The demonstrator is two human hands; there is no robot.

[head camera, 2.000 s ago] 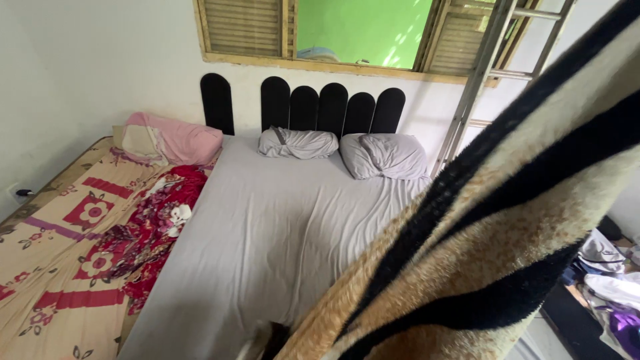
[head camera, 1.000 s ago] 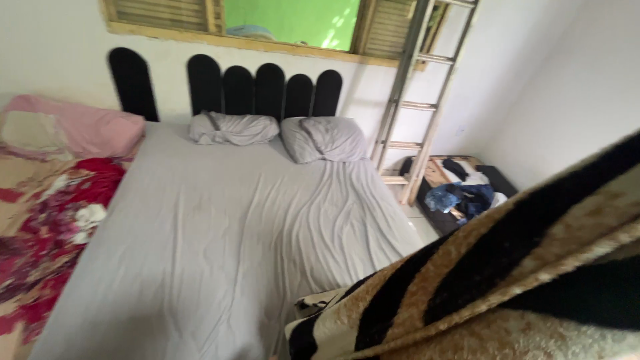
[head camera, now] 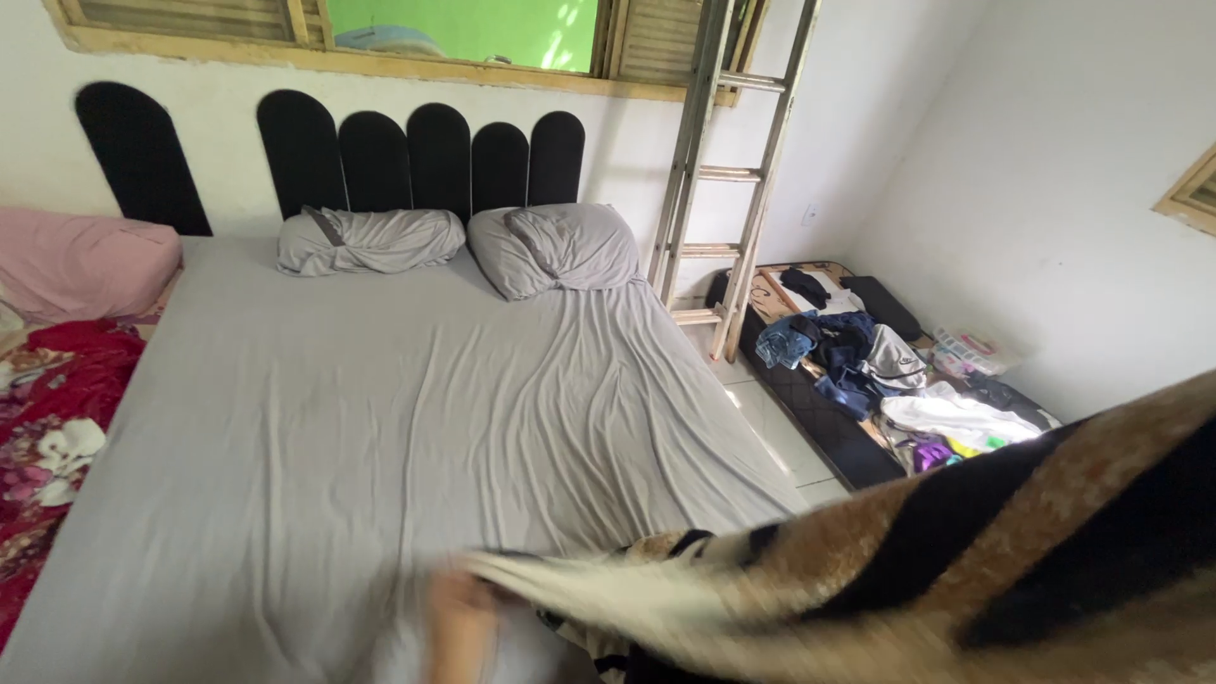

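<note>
My left hand [head camera: 461,608], blurred at the bottom centre, grips the edge of a plush blanket [head camera: 912,560] with black, brown and cream stripes. From that hand the blanket stretches to the right edge of the view, raised in front of the bed. My right hand is out of sight. Beneath and beyond lies a bed with a wrinkled grey fitted sheet [head camera: 332,427]. Two grey pillows, one flatter [head camera: 380,242] and one fuller [head camera: 570,247], rest at its head, below black rounded headboard panels [head camera: 437,157].
A metal ladder [head camera: 698,171] leans beside the window at the bed's right. Beyond it, a low mattress [head camera: 817,408] holds piled clothes [head camera: 845,351] and a white basket [head camera: 969,351]. On the left are a pink pillow [head camera: 85,261] and a red floral blanket [head camera: 76,418].
The striped blanket has come down from high across the right side to the lower right. My left hand has come into clear sight holding its edge. The view has swung right.
</note>
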